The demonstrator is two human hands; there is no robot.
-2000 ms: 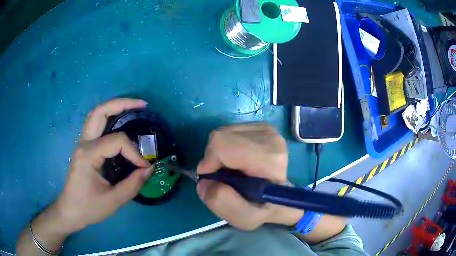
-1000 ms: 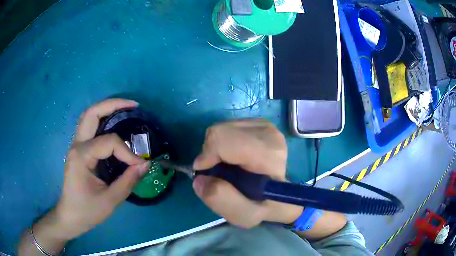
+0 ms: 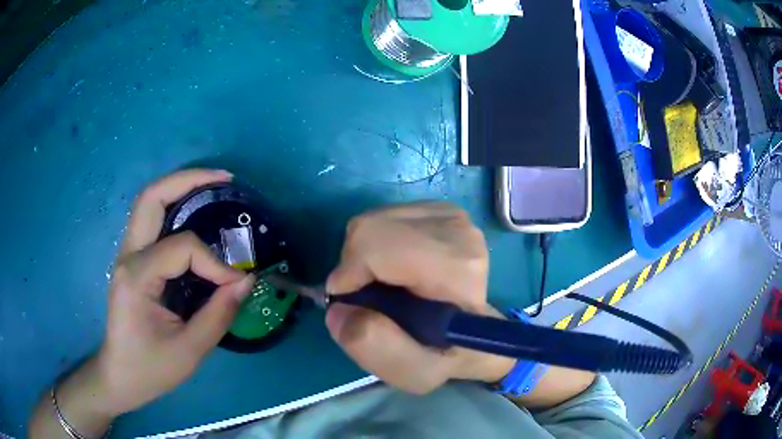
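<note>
A round black housing (image 3: 273, 243) lies on the teal mat, with a green circuit board (image 3: 261, 317) and a silver-white block with a yellow edge (image 3: 237, 246) inside. My left hand (image 3: 163, 309) curls around the housing, thumb and index fingertip pinched at the board's upper left edge. What they pinch is too small to tell. My right hand (image 3: 416, 296) grips the soldering iron (image 3: 532, 341) like a pen. Its tip points left at the board, close to my left fingertips. Whether the tip touches is unclear.
A green solder wire spool (image 3: 429, 30) stands at the top. A black panel (image 3: 523, 94) lies over a smartphone (image 3: 547, 197) with a cable. At right a blue tray (image 3: 634, 197) holds a yellow sponge (image 3: 683, 137). The iron's cord loops over the mat's edge.
The whole view has shifted slightly, mostly in the first second. My right hand and the iron are slightly further left. My left hand keeps its pinch at the board.
</note>
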